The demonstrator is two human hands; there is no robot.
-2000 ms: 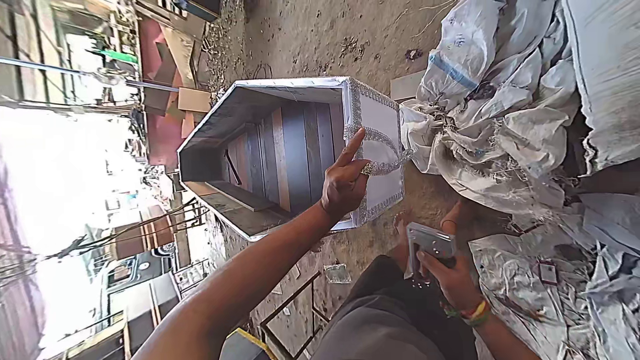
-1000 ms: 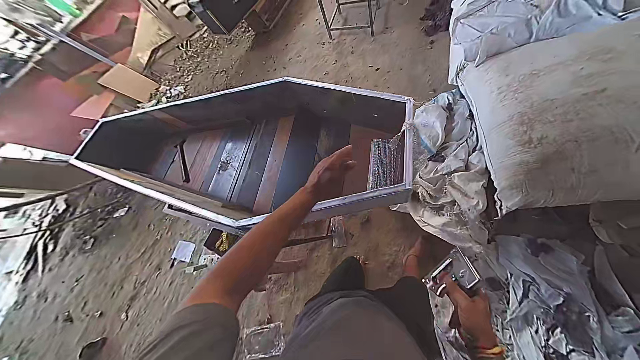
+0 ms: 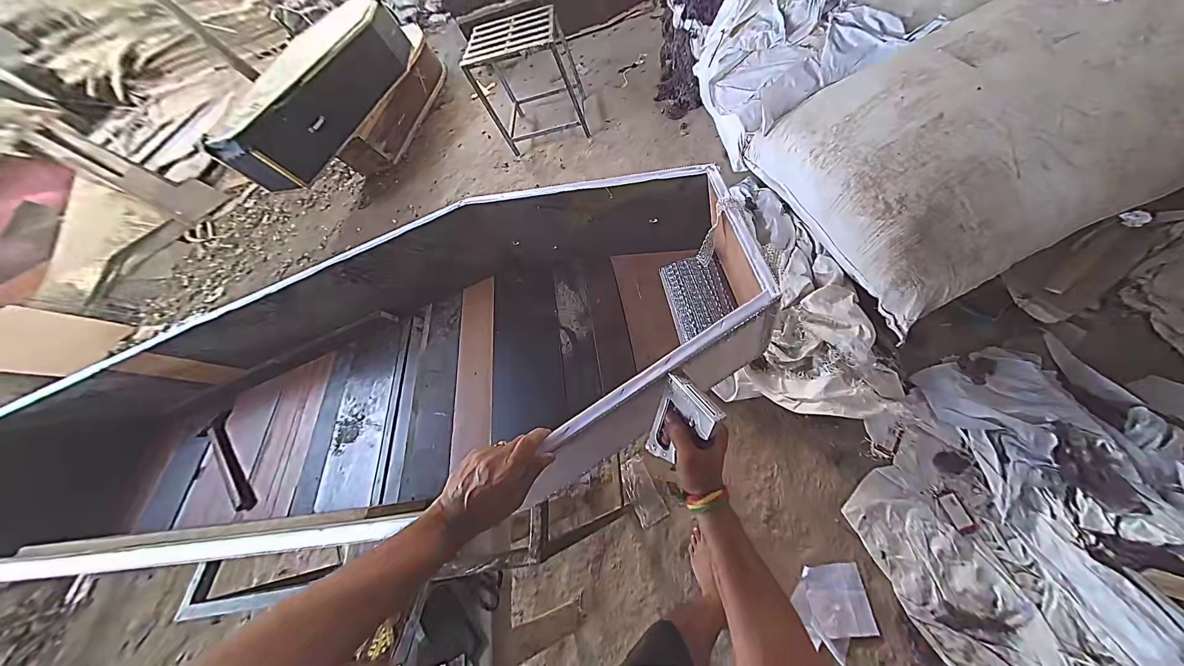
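A long wooden coffin (image 3: 629, 396), open at the top and covered outside in pale material, stretches across the view. My left hand (image 3: 495, 476) rests on its near rim at the corner between the slanted side panels, fingers over the edge. In my right hand (image 3: 698, 453) is a metal staple gun (image 3: 689, 416), held against or close beside the outer face of the near side panel. A roll or stack of silvery patterned trim (image 3: 698, 296) lies inside the narrow end, with a strand running up to the rim. A dark bar (image 3: 228, 462) lies on the plank floor inside.
A metal stool (image 3: 518, 42) stands behind the coffin, left of a large stuffed sack (image 3: 962, 139). Crumpled white sheets (image 3: 1045, 499) cover the ground at right. A dark box (image 3: 305, 102) stands at the back left. A metal frame (image 3: 240, 592) is under the near side.
My left hand has come from over the coffin's interior to its near rim. My right hand, with the staple gun, has moved up to the near side panel. The view has shifted closer.
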